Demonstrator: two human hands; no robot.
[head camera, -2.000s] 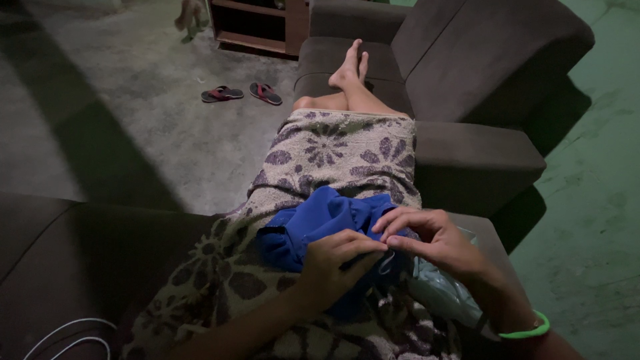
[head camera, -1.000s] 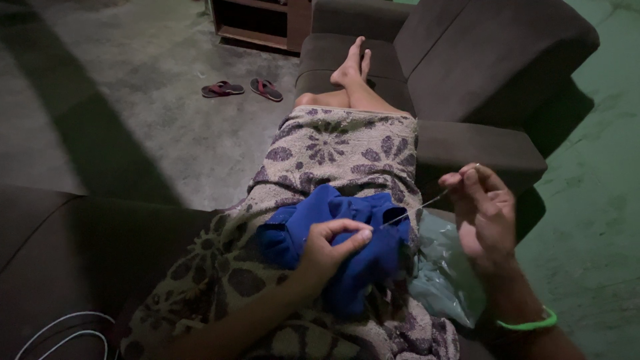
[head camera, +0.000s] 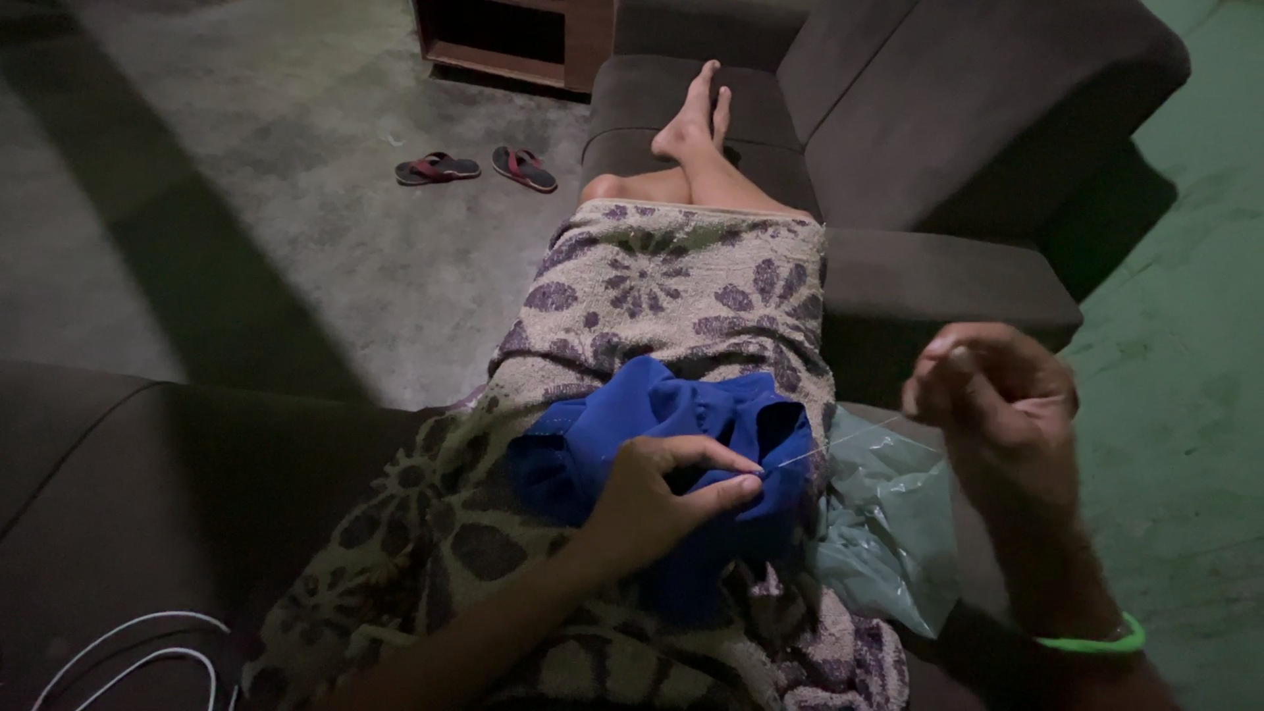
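Note:
Blue fabric (head camera: 652, 415) lies bunched on a flower-patterned towel (head camera: 681, 286) over my legs. My left hand (head camera: 671, 494) pinches an edge of the blue fabric between thumb and index finger. A thin pale thread (head camera: 839, 447) runs from near those fingertips up toward my right hand (head camera: 997, 395). My right hand is raised at the right, above a translucent plastic bag (head camera: 879, 523), with its fingers curled together and blurred. The thread seems to end at its fingers; whether a needle is there cannot be told. A green band (head camera: 1096, 637) circles my right wrist.
My bare crossed legs (head camera: 706, 163) rest on a dark sofa (head camera: 938, 128). Flip-flops (head camera: 437, 169) lie on the concrete floor beside a wooden cabinet (head camera: 513, 59). A white cable (head camera: 148, 632) loops at the lower left. A green wall or floor surface (head camera: 1185, 415) borders the right.
My right hand was close to my left at the blue fabric two seconds ago, then moved away to the right with the thread stretched between them. My left hand stays at the fabric.

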